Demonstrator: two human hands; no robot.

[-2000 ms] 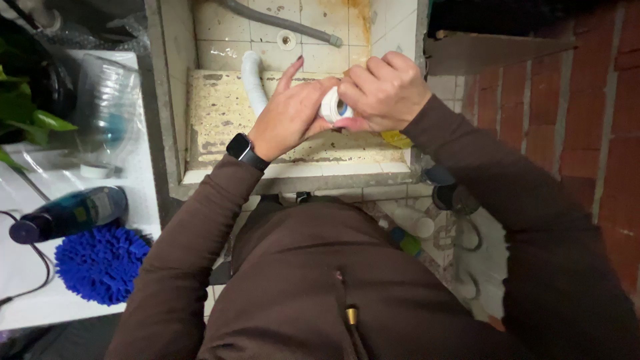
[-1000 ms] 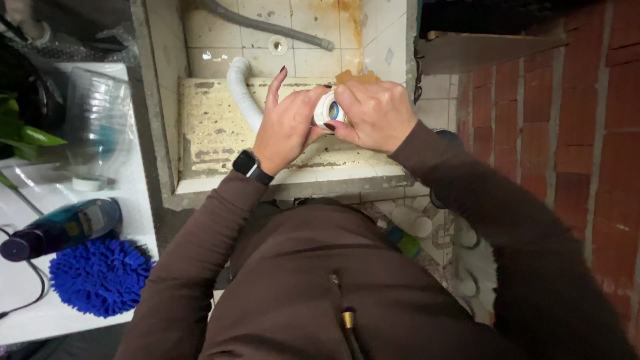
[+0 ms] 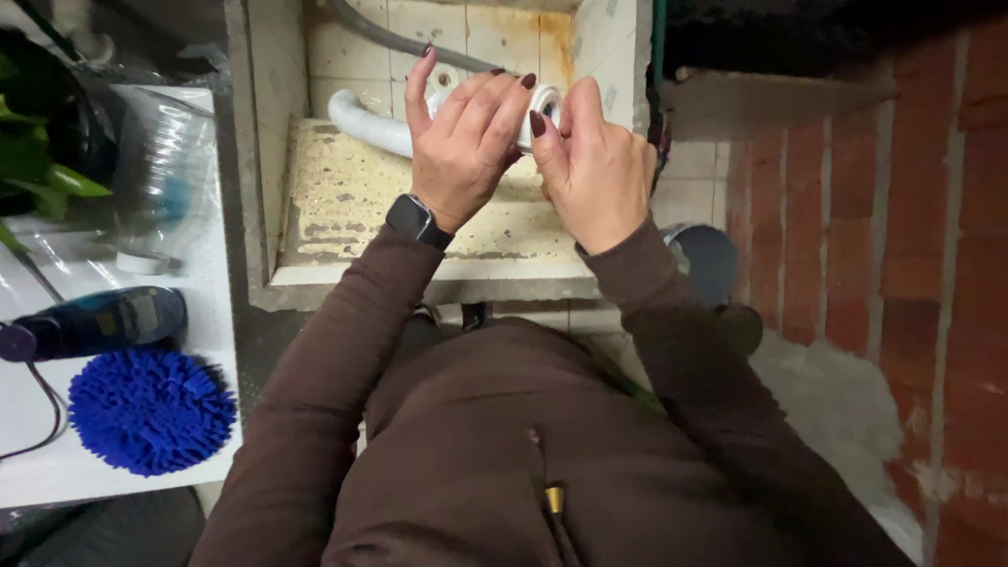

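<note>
Above a tiled concrete laundry sink [image 3: 441, 290], my left hand [image 3: 471, 130] grips a white plastic fitting [image 3: 539, 110], its round open mouth turned toward my right hand. A pale corrugated hose [image 3: 368, 127] curves out to the left from behind my left hand; whether it joins the fitting is hidden. My right hand [image 3: 598, 161] touches the fitting's rim, thumb and curled fingers close to the mouth; whether anything is between them cannot be told. A grey hose [image 3: 409, 39] lies in the basin behind, near a round white drain piece [image 3: 445, 77].
A white table [image 3: 209, 315] at the left bears a blue chenille pad [image 3: 153, 411], a dark bottle [image 3: 118, 319], clear plastic packaging [image 3: 169, 181] and a plant [image 3: 47, 173]. A grey-blue bucket [image 3: 703, 260] stands right of the sink, beside a brick wall [image 3: 846, 189].
My right hand has changed its grasp and sits lower beside the fitting's mouth. The yellowish-brown piece seen by it one second ago is largely out of sight. The view has shifted.
</note>
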